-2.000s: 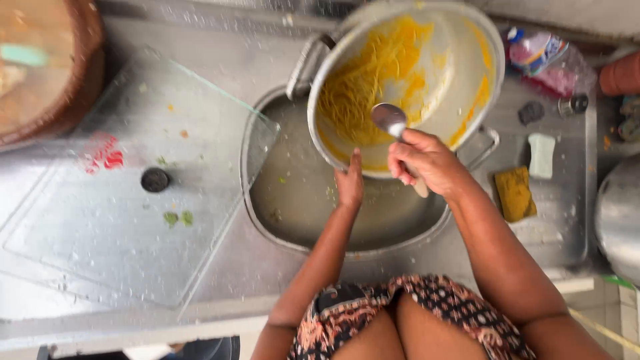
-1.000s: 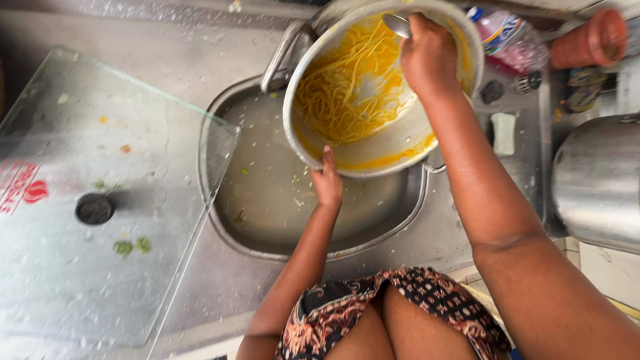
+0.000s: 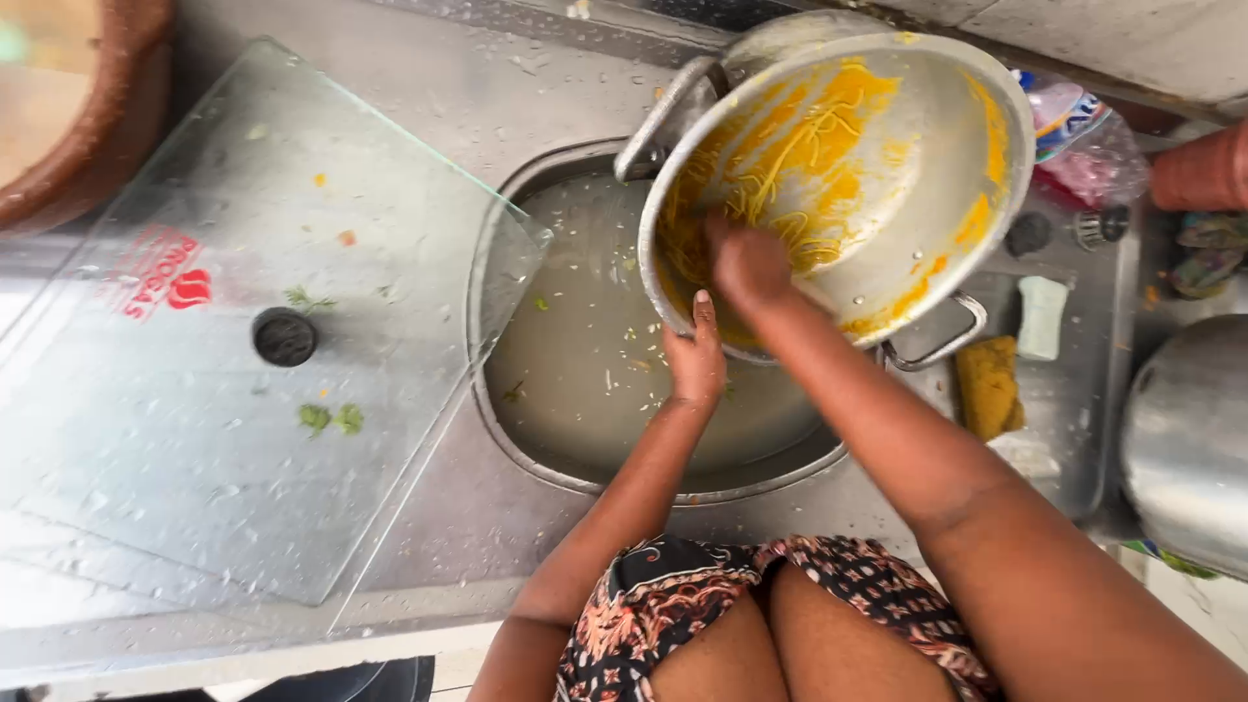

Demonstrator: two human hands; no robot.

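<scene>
A large two-handled metal pot (image 3: 907,205) is tilted over the sink, its inside smeared with yellow sauce and noodles (image 3: 804,136). My left hand (image 3: 696,356) grips its lower left rim, thumb on the edge. Inside the pot, low on the left, is my right hand (image 3: 749,261), closed and blurred by motion. It held a metal spoon in the earlier frames; the spoon itself is hidden now. Beneath the pot, the oval steel sink (image 3: 487,400) contains cloudy water (image 3: 585,409) with floating food scraps.
A glass sheet (image 3: 224,458) lies left of the sink and overlaps its edge, with a black round cap (image 3: 284,336) on it. A brown pot (image 3: 127,136) stands upper left. At right are a yellow sponge (image 3: 989,388), white bar (image 3: 1041,317), plastic bottle (image 3: 1087,146) and large metal pot (image 3: 1194,439).
My right hand has moved from the pot's upper right side down to its lower left inside. Fewer noodles cover the upper part of the pot's inside. My left hand stays at the rim.
</scene>
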